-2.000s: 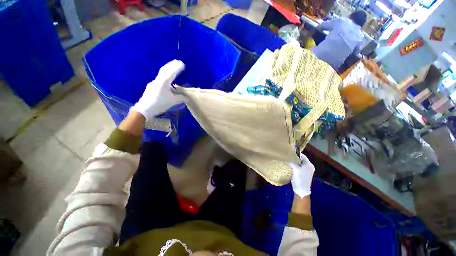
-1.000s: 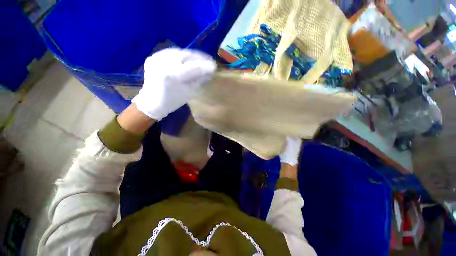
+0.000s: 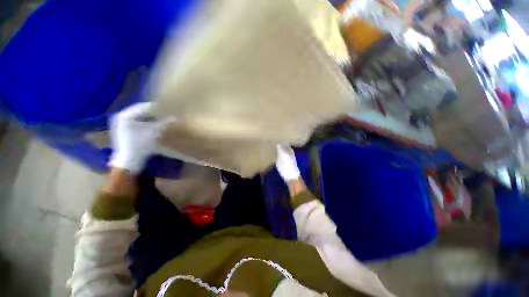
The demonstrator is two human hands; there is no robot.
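A beige bag body (image 3: 249, 75) is held up in front of me, blurred, its smooth beige face toward me. My left hand (image 3: 136, 136), in a white glove, is at its lower left edge; the fingers are blurred and partly behind the fabric. My right hand (image 3: 286, 162), also in a white glove, is at its lower right edge, with the fingertips hidden by the bag. A small part of the stacked straw bags (image 3: 326, 29) shows behind the held bag.
A large blue bin (image 3: 64, 64) is at the upper left and another blue bin (image 3: 377, 197) at the right. A pale table with a red-brown edge (image 3: 394, 130) runs behind the right bin, bearing plastic-wrapped items (image 3: 426, 93). A red item (image 3: 199, 214) is between my legs.
The bag has been raised and swung upward, so it now covers most of the stacked bags. Both hands have moved left in view, and the view itself has shifted.
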